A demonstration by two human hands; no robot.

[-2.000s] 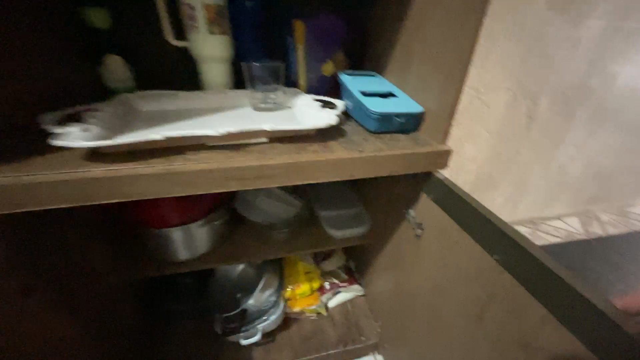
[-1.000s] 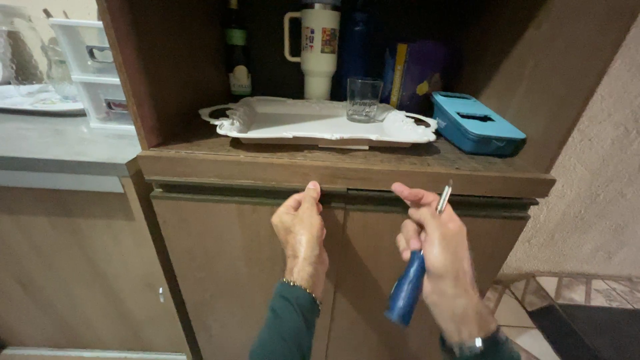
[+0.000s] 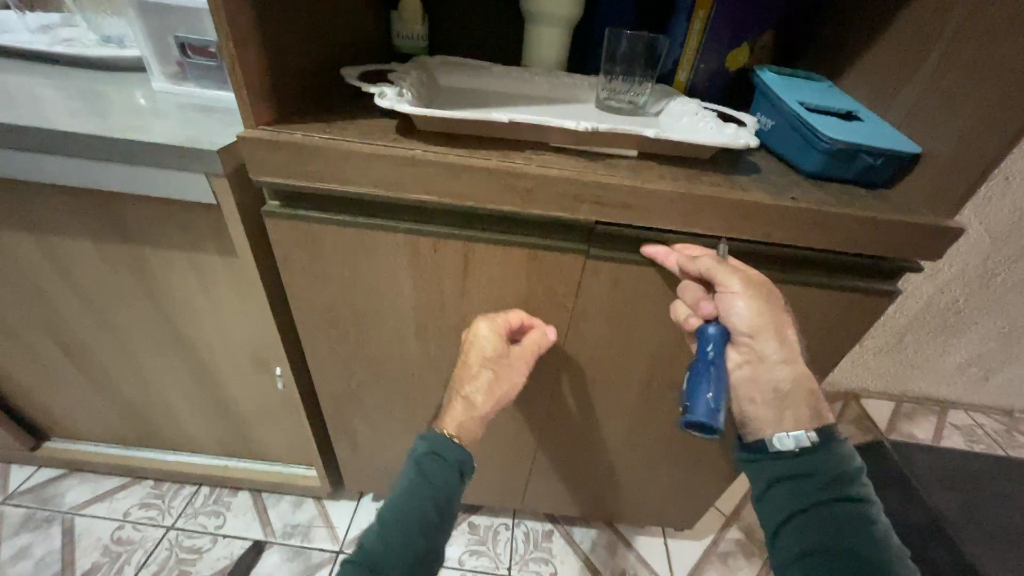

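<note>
My right hand (image 3: 744,312) holds a screwdriver with a blue handle (image 3: 706,380); its metal tip points up past the fingers. The index finger of that hand reaches to the dark grip strip at the top of the right cabinet door (image 3: 640,360). In front of the left cabinet door (image 3: 416,320), my left hand (image 3: 500,360) is held with thumb and fingertips together; whether something small is between them cannot be told. Both doors stand closed, side by side.
On the shelf above are a white ornate tray (image 3: 512,96), a clear glass (image 3: 630,76) on it, and a blue plastic case (image 3: 840,128). A grey counter (image 3: 120,112) adjoins at left, a rough wall (image 3: 952,320) at right.
Two seconds ago the cabinet's lower inside was exposed, with pots and bags; now the doors cover it. Since one second ago my left hand has moved down from the door's top edge.
</note>
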